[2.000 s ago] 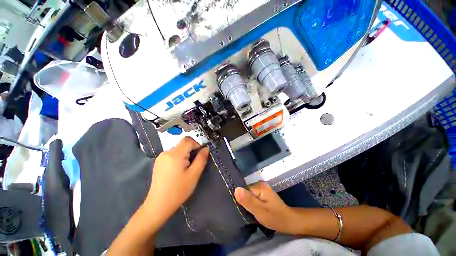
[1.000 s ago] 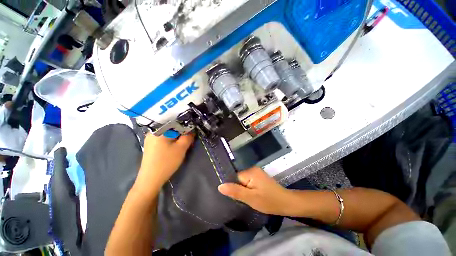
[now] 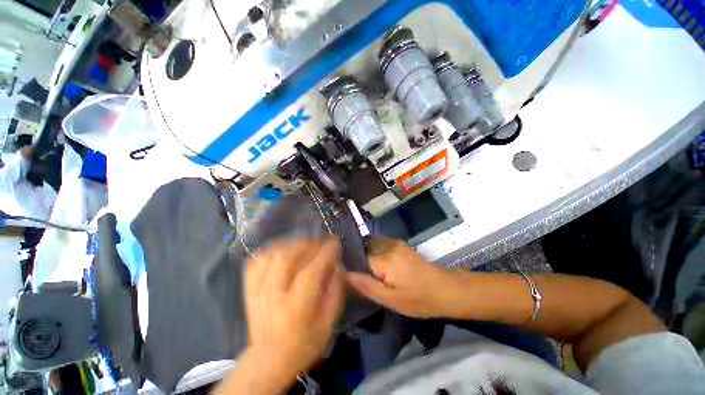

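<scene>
The white and blue overlock machine (image 3: 278, 135) fills the upper middle. The dark grey joined workpiece (image 3: 352, 247) lies just in front of its presser foot area (image 3: 321, 173), with a yellowish stitch line along it. My right hand (image 3: 406, 278) grips the workpiece's edge between thumb and fingers, right of the stitch line. My left hand (image 3: 290, 297) is blurred, in front of the needle area, with bunched grey cloth at its fingers; its fingertips are unclear. A flat grey cut panel (image 3: 185, 270) lies left of my left hand.
Grey tension knobs (image 3: 413, 81) stand above the foot. The white table (image 3: 572, 154) extends right to a rounded edge. Dark cloth (image 3: 618, 247) hangs at lower right. A blue basket (image 3: 684, 19) is at upper right. A clear bag (image 3: 108, 119) and a grey motor-like unit (image 3: 54, 328) are at left.
My left hand has moved from beside the foot towards me and right, lifting and folding cloth back. My right hand has shifted slightly up and right, still gripping. The machine view has shifted slightly.
</scene>
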